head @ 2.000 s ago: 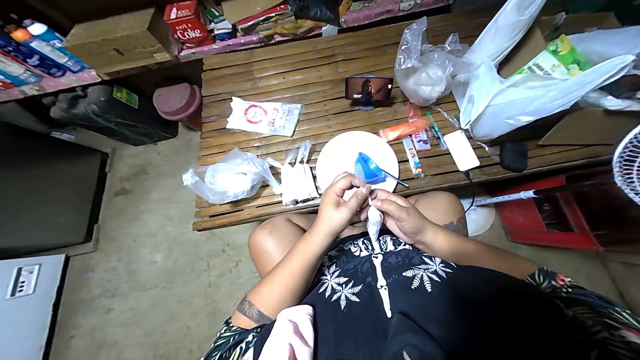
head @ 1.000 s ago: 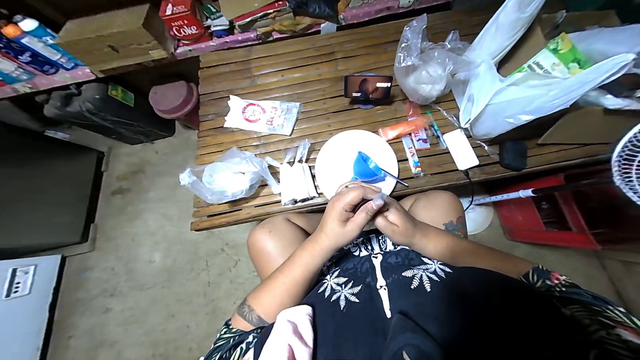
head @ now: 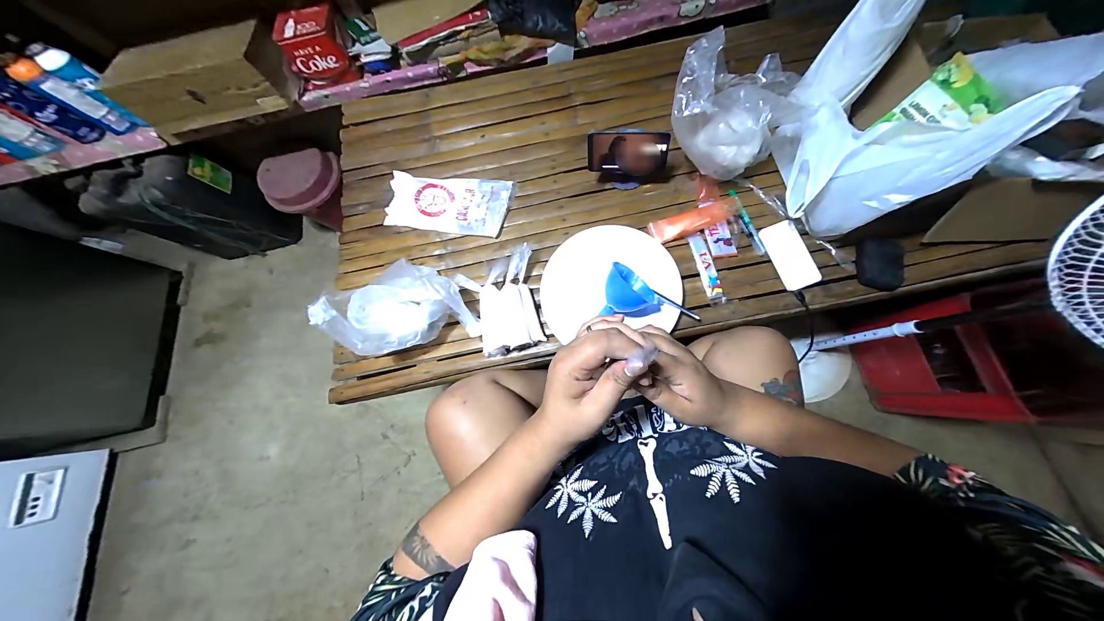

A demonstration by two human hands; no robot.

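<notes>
My left hand [head: 595,371] and my right hand [head: 686,375] meet above my lap, just in front of a white round plate [head: 569,276]. Between their fingers is a small clear plastic bag [head: 642,355], mostly hidden by the fingers. On the plate lies a blue plastic funnel [head: 628,291] with a dark thin handle or stick beside it. Left of the plate lie several small filled plastic bags [head: 509,319], their tops loose. Farther left is a clear plastic bag with white contents [head: 392,310].
On the slatted bamboo table are a printed white packet [head: 453,205], a propped phone [head: 628,155], an orange plastic wrapper [head: 690,224], a white power bank [head: 789,256] and a black case [head: 880,264]. Large white plastic bags [head: 871,181] stand right. A fan [head: 1082,267] is at the right edge.
Two seconds ago a small filled bag hung down below my fingers; now my hands are closed around the plastic, and little of it shows. The funnel on the plate is less covered by my hands.
</notes>
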